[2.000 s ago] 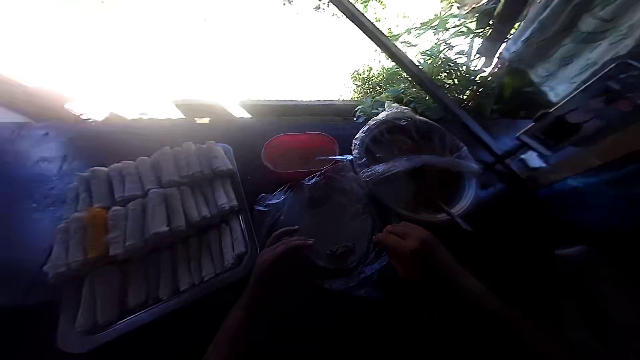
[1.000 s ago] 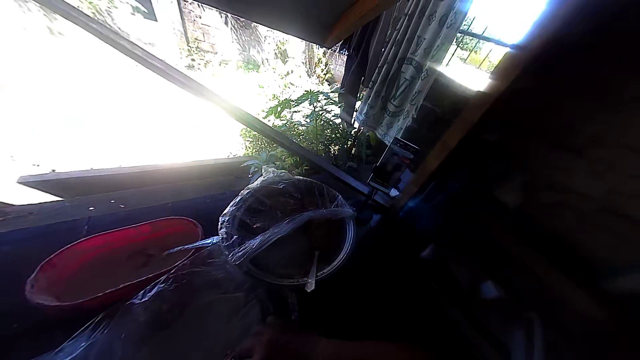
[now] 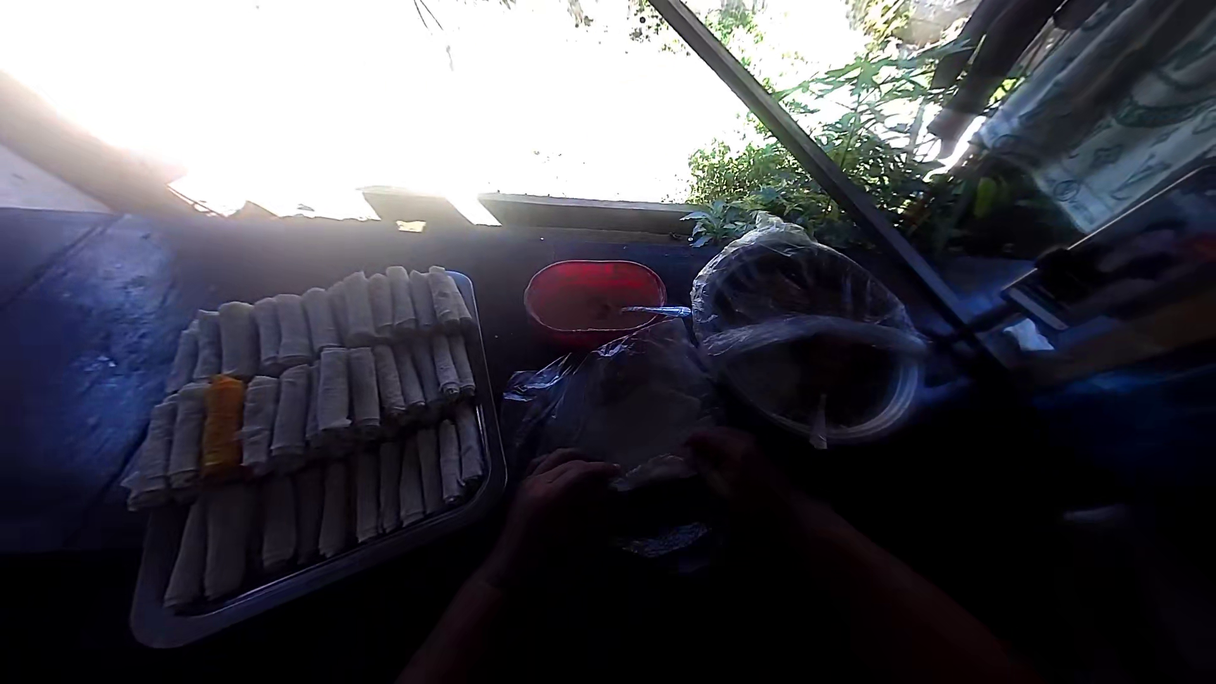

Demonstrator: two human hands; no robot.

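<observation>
A pale, thin wrapper sheet (image 3: 646, 394) lies on crumpled clear plastic (image 3: 551, 380) in front of me. My left hand (image 3: 562, 489) is at the sheet's near left edge, fingers bent over it. At its near right edge, my right hand (image 3: 736, 461) has its fingertips on or close to the sheet; deep shadow hides most of that hand. A light fold of the sheet shows between the two hands. To the left, a metal tray (image 3: 489, 475) holds stacked rows of pale rolls (image 3: 332, 389), one of them orange-yellow (image 3: 223, 427).
Beyond the plastic stands a red oval tub (image 3: 596, 328) with a utensil's handle over its rim. At right is a round container (image 3: 902, 404) partly covered by clear plastic, with a spoon (image 3: 819, 423) in it. A dark slanting bar (image 3: 807, 142) crosses the upper right.
The view swung right and came back. Compared with two seconds ago, my hands are closer together, and the near edge of the sheet is folded between them.
</observation>
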